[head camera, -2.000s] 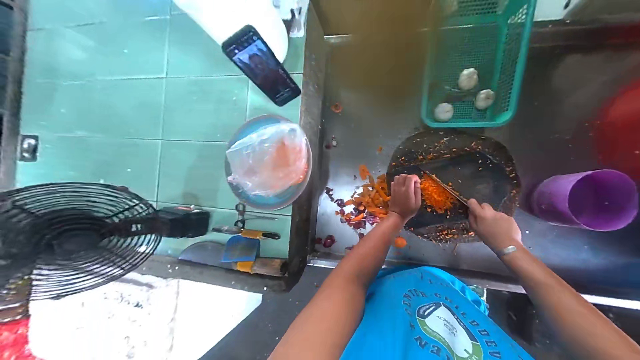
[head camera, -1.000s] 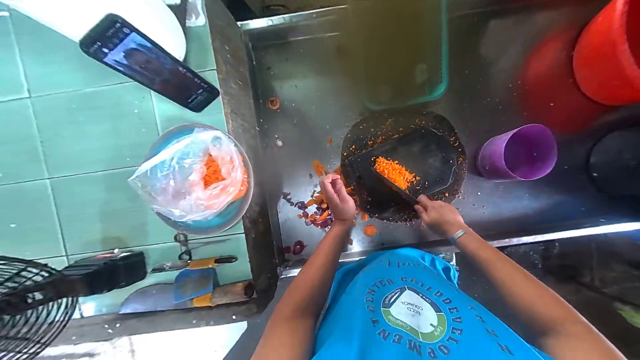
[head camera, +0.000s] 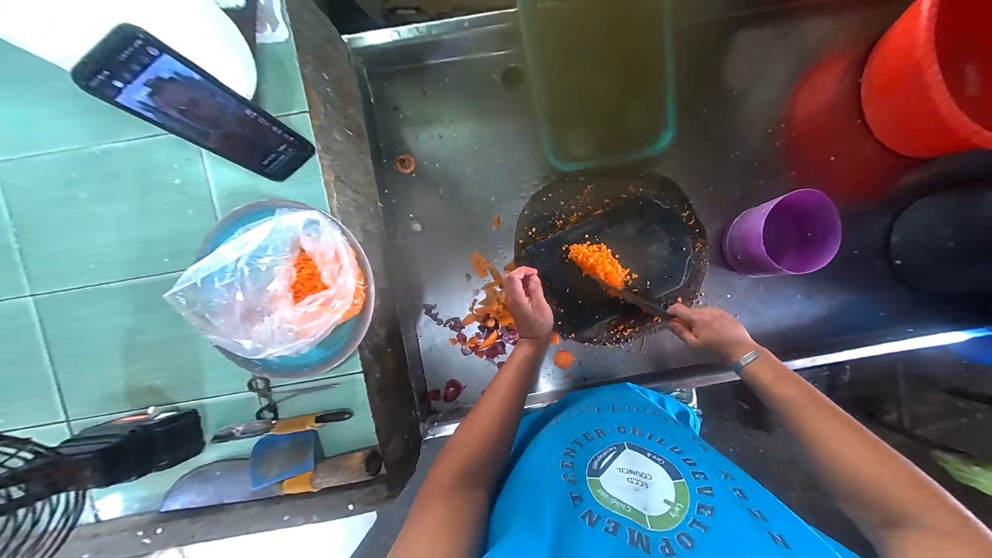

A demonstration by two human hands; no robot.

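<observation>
My right hand (head camera: 709, 332) grips the handle of a knife (head camera: 643, 303), whose blade lies at the lower edge of a pile of finely chopped carrot (head camera: 601, 263). The pile rests on a dark cutting board (head camera: 659, 240) set on a round, crumb-strewn base (head camera: 597, 190). My left hand (head camera: 528, 304) is loosely curled at the board's left edge, with no tool visible in it. Left of that hand, orange and purple vegetable peelings (head camera: 490, 314) are scattered in the metal sink. A clear plastic bag (head camera: 256, 287) with chopped carrot sits in a bluish bowl (head camera: 349, 345) on the tiled counter.
A purple cup (head camera: 783, 232) and a red bucket (head camera: 903, 85) are at right, a greenish rectangular container (head camera: 604, 93) above the board. On the counter (head camera: 108, 217) are a phone (head camera: 194, 101), scissors (head camera: 265, 397), a wide-bladed knife (head camera: 213, 484) and part of a fan (head camera: 46, 473).
My left hand has come off the knife area to the board's left edge. The knife has moved from above the carrot to its lower side. The view has shifted and come closer.
</observation>
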